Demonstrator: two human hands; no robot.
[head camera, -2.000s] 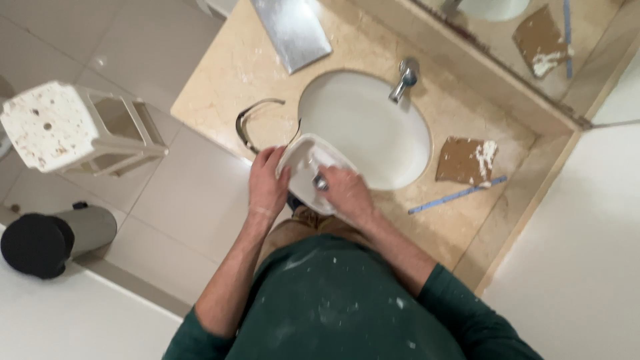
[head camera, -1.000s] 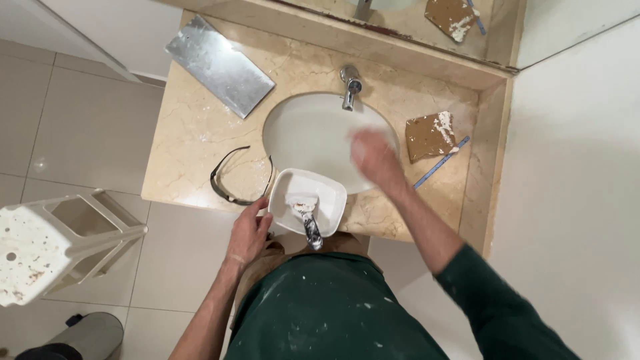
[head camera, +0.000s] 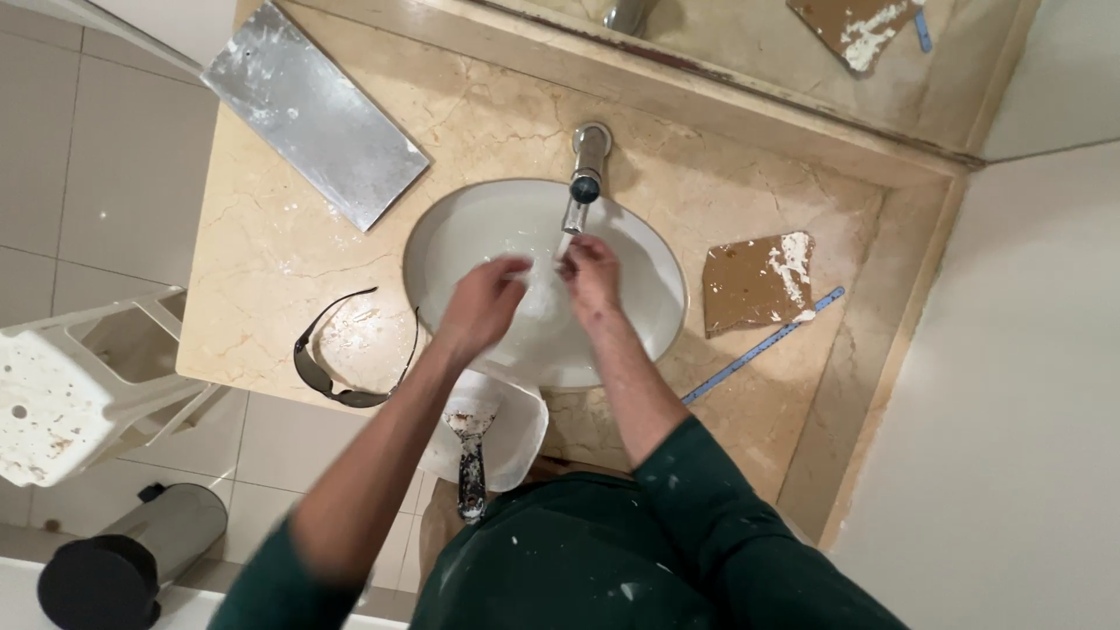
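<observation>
Both bare hands are over the oval white sink basin. Water runs from the chrome faucet. My right hand is just below the spout in the stream, fingers curled. My left hand is to its left, blurred, with fingers bent and nothing visible in it. A white plastic tub rests at the counter's front edge, partly behind my left forearm. A putty knife with a black, paint-spotted handle lies in it, its handle over the rim.
A metal plate lies at the back left, safety glasses at the front left. On the right are a brown board piece with white smears and a blue strip. A white stool and a pedal bin stand on the floor.
My left hand has let go of the tub and moved over the basin. My right hand, on the putty knife two seconds ago, is now under the faucet. Water is now running.
</observation>
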